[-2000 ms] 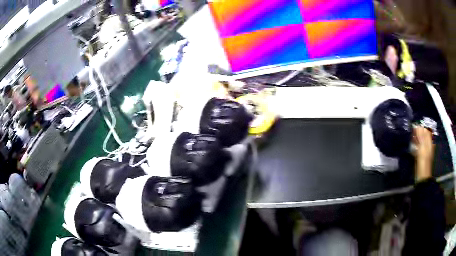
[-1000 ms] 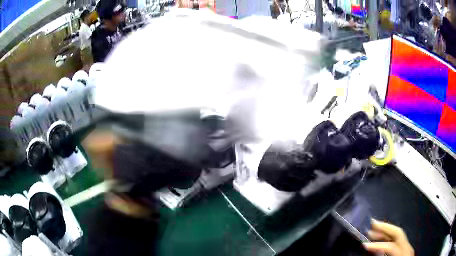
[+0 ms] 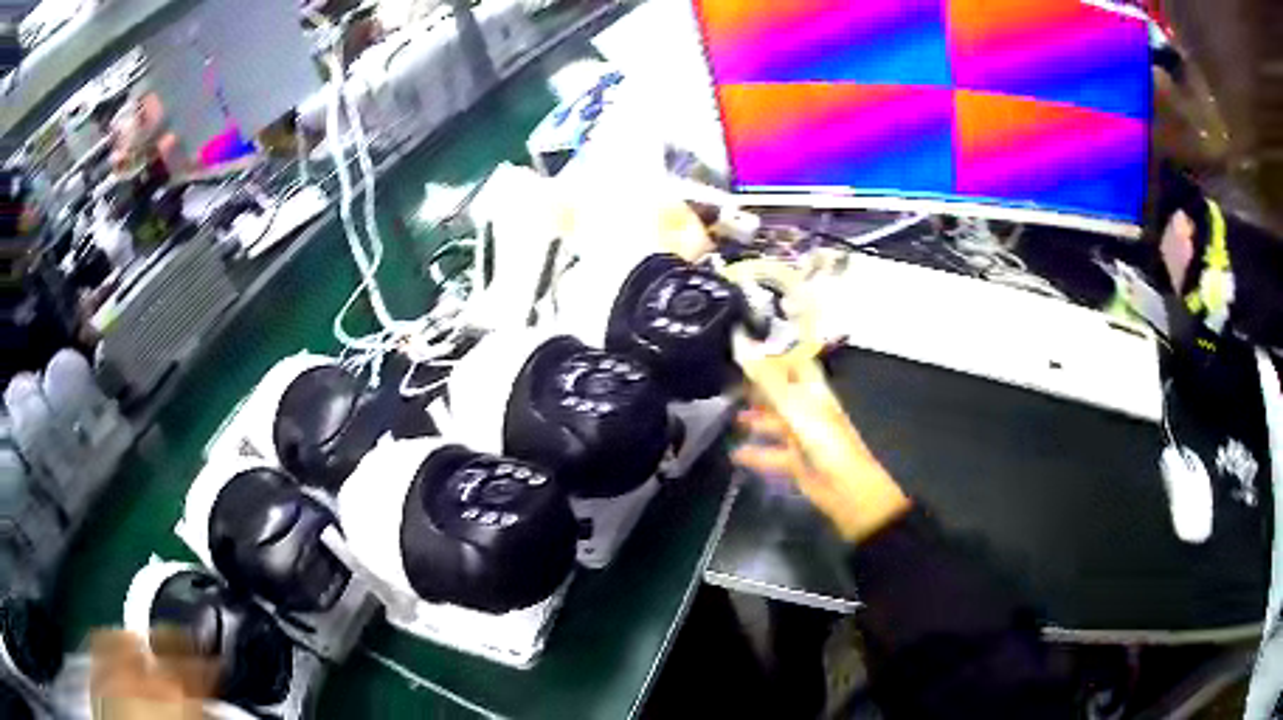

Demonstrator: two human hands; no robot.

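Three white cameras with glossy black balls stand in a slanted row: the front camera (image 3: pixel 486 528), the middle camera (image 3: pixel 588 415) and the far camera (image 3: pixel 678 317). Their lens and LED rings show. My right hand (image 3: pixel 823 443) is at the right side of the far camera, its lower fingers spread. Something small, dark and white shows at its fingertips; whether it is held is unclear. My left hand (image 3: pixel 148 682) is blurred and low at the left edge, beside another black-balled camera (image 3: pixel 197 619).
More cameras (image 3: pixel 275 535) stand left of the row. Behind are white cables (image 3: pixel 359 211) and a monitor (image 3: pixel 936 106) with a colour gradient. A white keyboard (image 3: pixel 999 331) and mouse (image 3: pixel 1186 492) lie on the black bench (image 3: pixel 1013 492). A green mat (image 3: pixel 422 682) runs left.
The view has swung back toward the monitor, and the large white blur is gone. My right hand is now at the far camera. The camera seen at the bench's right two seconds ago is gone from there.
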